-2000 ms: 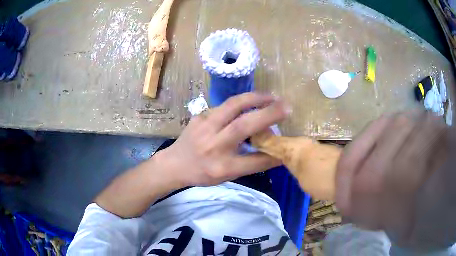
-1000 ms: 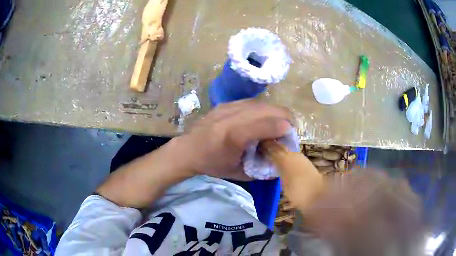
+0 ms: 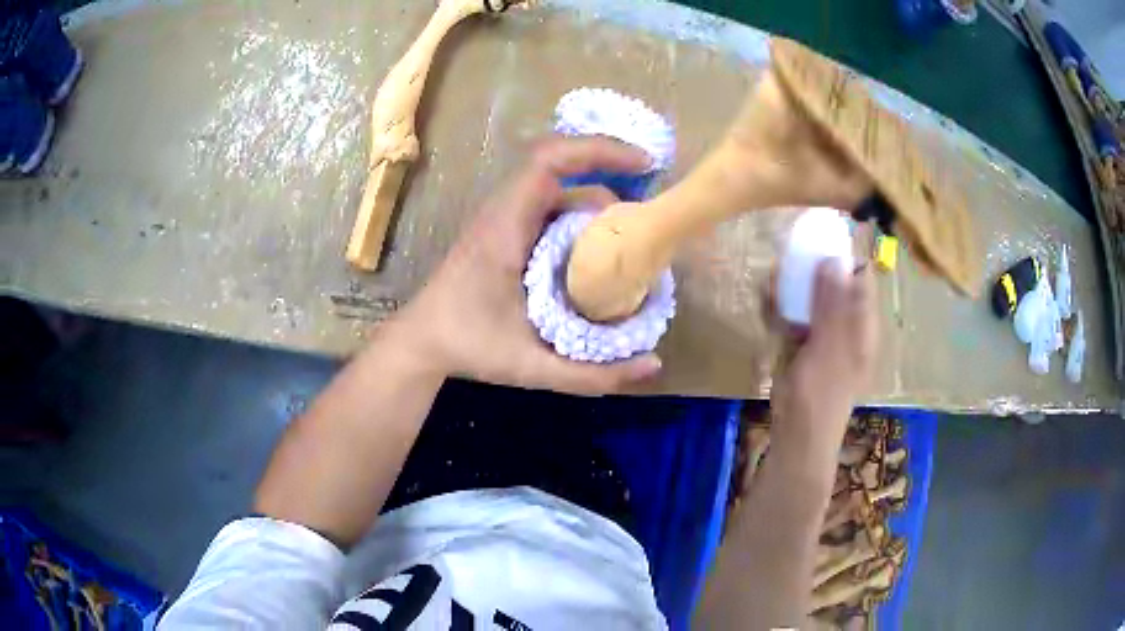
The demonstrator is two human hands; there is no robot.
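Note:
My left hand (image 3: pixel 494 271) holds a blue boot by its fluffy white-lilac cuff (image 3: pixel 598 343) near the bench's front edge. A carved wooden piece (image 3: pixel 716 185) stands in the cuff's opening and leans up to the right, its flat striped end raised. My right hand (image 3: pixel 829 327) holds the white glue bottle (image 3: pixel 814 253) under the raised end; its nozzle is hidden behind the wood. The second boot's cuff (image 3: pixel 617 121) shows just behind my left hand, its tube mostly hidden.
Another wooden piece (image 3: pixel 395 136) lies at the left of centre on the bench. Blue boots (image 3: pixel 35 93) are at the far left. A black-yellow item (image 3: pixel 1014 286) and white-clear nozzles (image 3: pixel 1049 323) lie at right. A blue crate (image 3: pixel 915 493) of wooden pieces stands below the bench edge.
The wooden piece now sits in the boot cuff, pointing up and right. My right hand has left it and taken hold of the glue bottle. The held boot has moved up over the bench.

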